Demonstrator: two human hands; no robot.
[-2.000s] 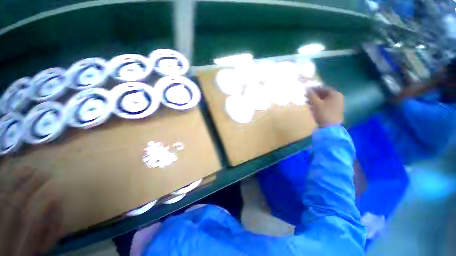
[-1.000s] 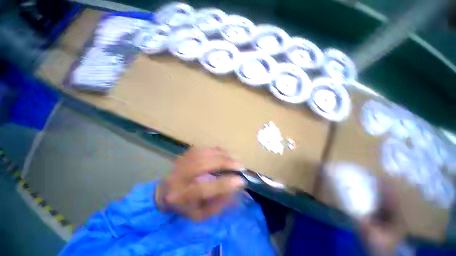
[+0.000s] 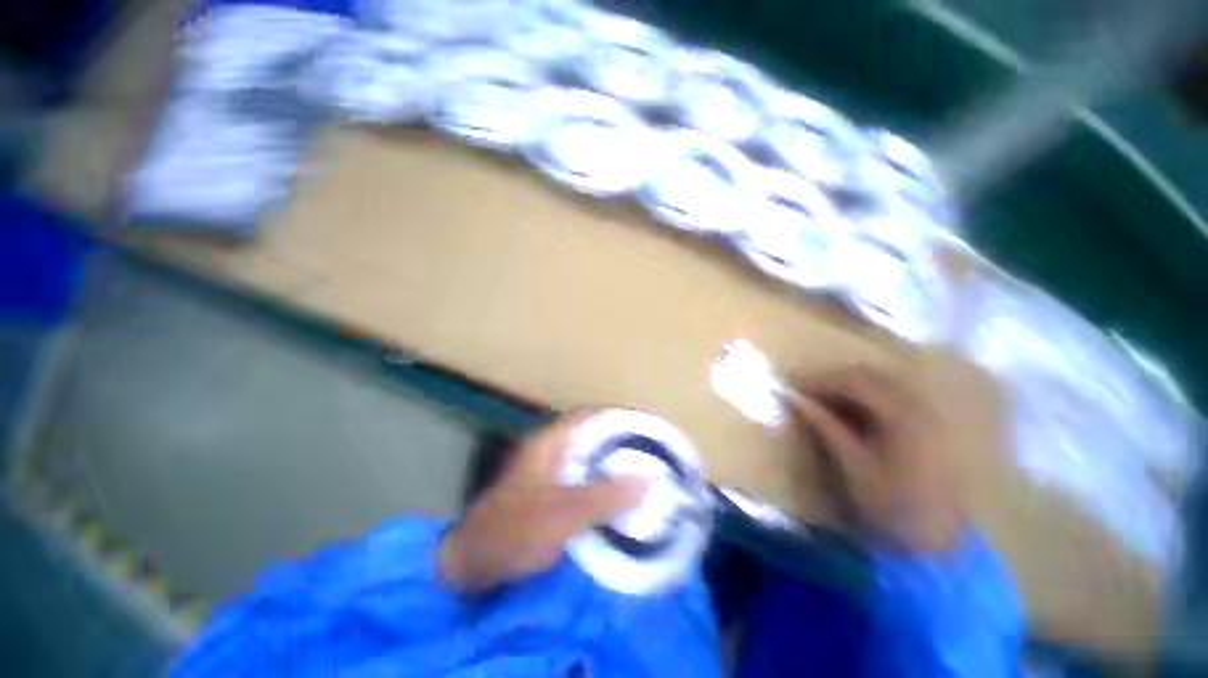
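My left hand [image 3: 537, 510] holds a round white housing [image 3: 636, 567] above the bench's near edge, with the thumb over its white centre and the dark ring facing up. My right hand [image 3: 901, 444] is over the cardboard sheet [image 3: 530, 285] at the small heap of white clips [image 3: 746, 382]. Its fingertips are at the heap's right side. The hand is blurred, and I cannot tell if a clip is between the fingers.
Rows of white housings [image 3: 689, 179] stand along the back of the cardboard. A parts tray [image 3: 219, 166] full of white pieces is at the far left. Glaring white housings [image 3: 1073, 384] lie on the right board. Grey floor shows at the lower left.
The housing has passed from my right hand to my left hand, which was empty a second ago. My right hand has moved left from the right board to the clip heap.
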